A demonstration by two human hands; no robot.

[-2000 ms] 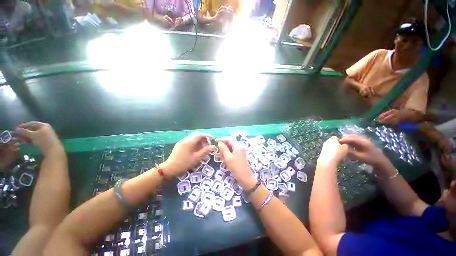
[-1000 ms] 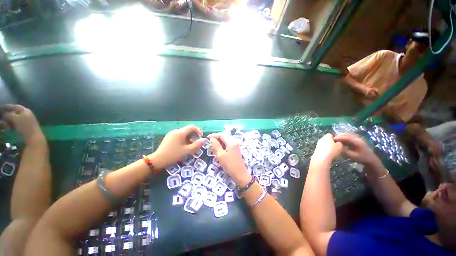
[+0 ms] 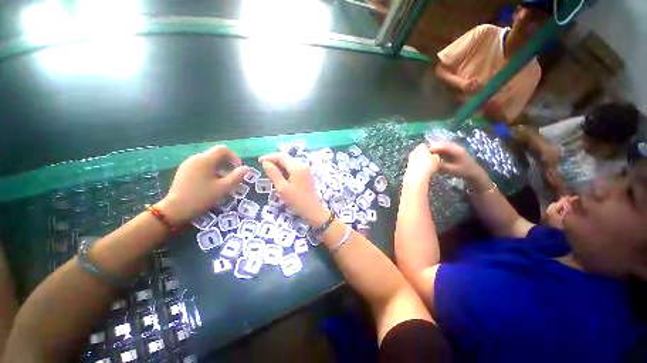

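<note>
A loose pile of clear-whitish rounded-square plastic housings (image 3: 267, 230) lies on the dark green bench in front of me. My left hand (image 3: 213, 177) is over the pile's upper left edge, fingers curled, with a dark spot between the fingertips; whether it holds a small part is unclear. A pale housing lies at or just beside its thumb. My right hand (image 3: 289, 183) is over the pile's upper middle, fingers bent down and a short gap from my left; its fingertips are too blurred to show a held part. A clear blister tray (image 3: 147, 320) with silvery-white squares lies left, partly under my left forearm.
A green edge strip (image 3: 163, 162) borders a wide dark belt (image 3: 184, 106) with bright reflections. At right, a neighbour's hands (image 3: 433, 157) work close to the pile, above a greenish pocketed tray (image 3: 448, 198). More people sit beyond at right.
The view has swung right and down, so the bench shows further left and higher. My hands, near together before, are now a little apart. The neighbour at left has nearly left the picture.
</note>
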